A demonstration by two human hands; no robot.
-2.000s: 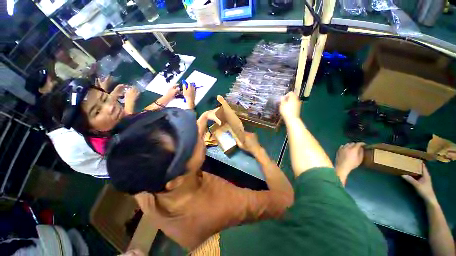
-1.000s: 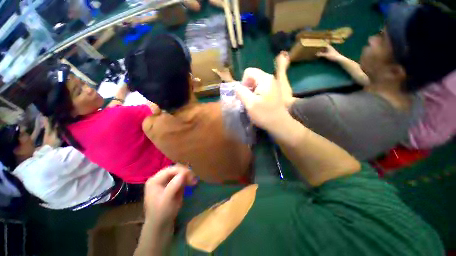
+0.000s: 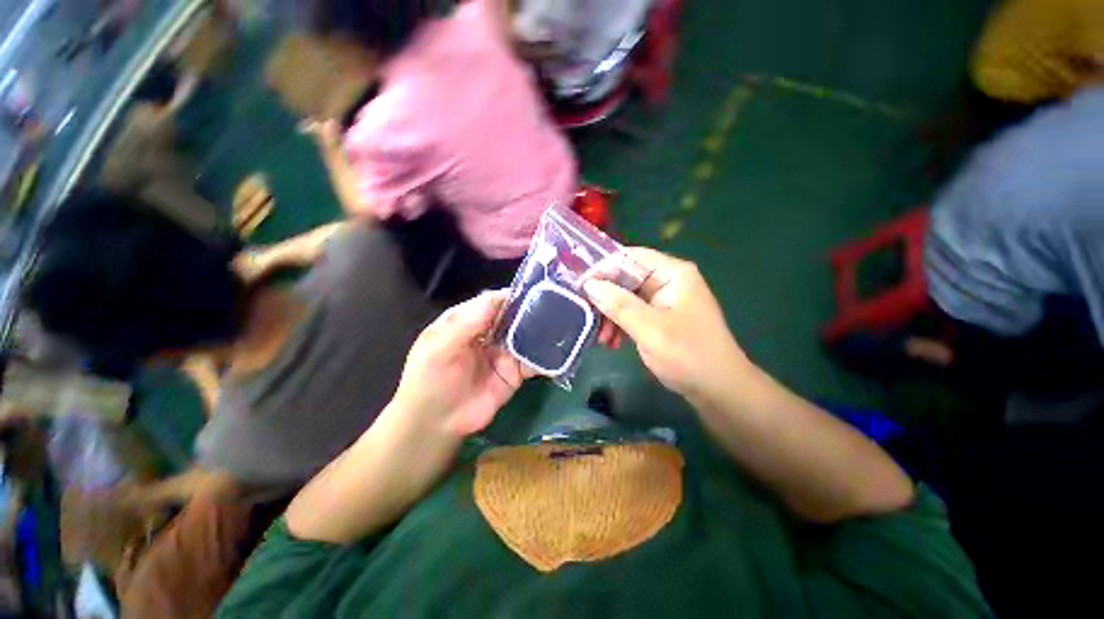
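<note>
A clear zip-lock bag is held up in front of my chest, tilted, with its zip end at the top. Inside it lies a small dark rounded-square device with a light grey rim. My left hand grips the bag's lower left side, with the fingers partly behind it. My right hand pinches the bag's upper right part between thumb and fingers. Both hands are bare.
A person in a grey shirt sits close at left, and one in pink is beyond. At right, a person in a blue-grey top is by a red stool. The green floor has a yellow line.
The view has swung right, away from the bench. The bag, earlier in my right hand alone, is now in both hands before my chest. My left hand has come up to it.
</note>
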